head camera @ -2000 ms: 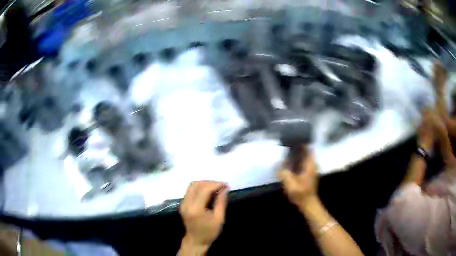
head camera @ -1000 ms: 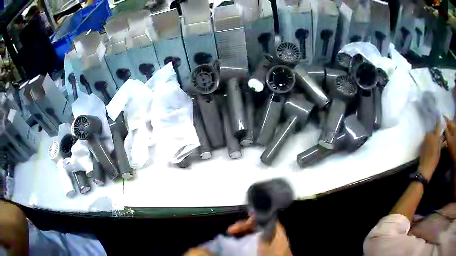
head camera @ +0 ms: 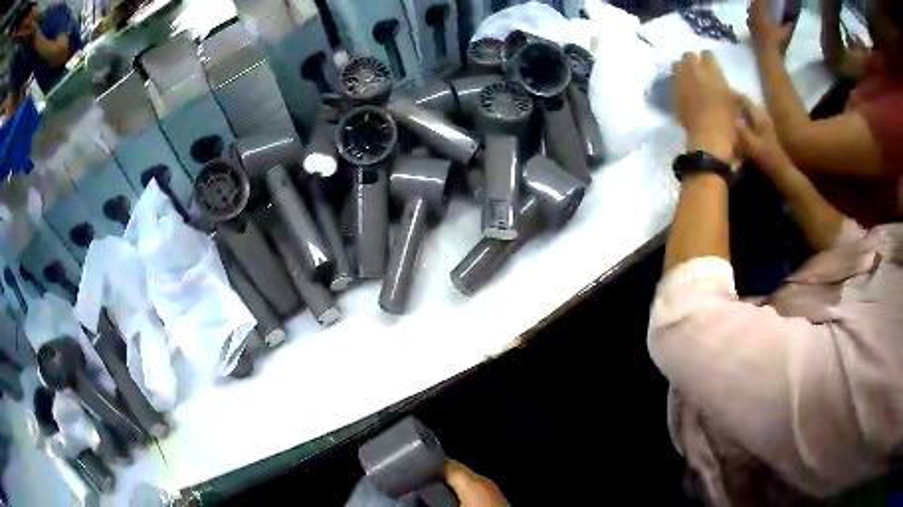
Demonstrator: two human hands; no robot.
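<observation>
A dark grey unit with a short round head [head camera: 401,456] is at the bottom edge, in front of the bench. Part of my right hand [head camera: 477,487] shows beside it, fingers against its handle; the rest is cut off by the frame. A pale grey, thin patch, perhaps a bag [head camera: 364,493], shows at the unit's lower left. My left hand is not in view.
Many grey units [head camera: 371,218] lie piled on the white bench [head camera: 475,317]. White bags [head camera: 188,282] lie left, colour boxes [head camera: 129,163] stand behind. A neighbour's arm with a black wristband [head camera: 698,223] is at right.
The view has turned right and tilted. The held unit now sits lower and further left in the picture. My left hand has left the view.
</observation>
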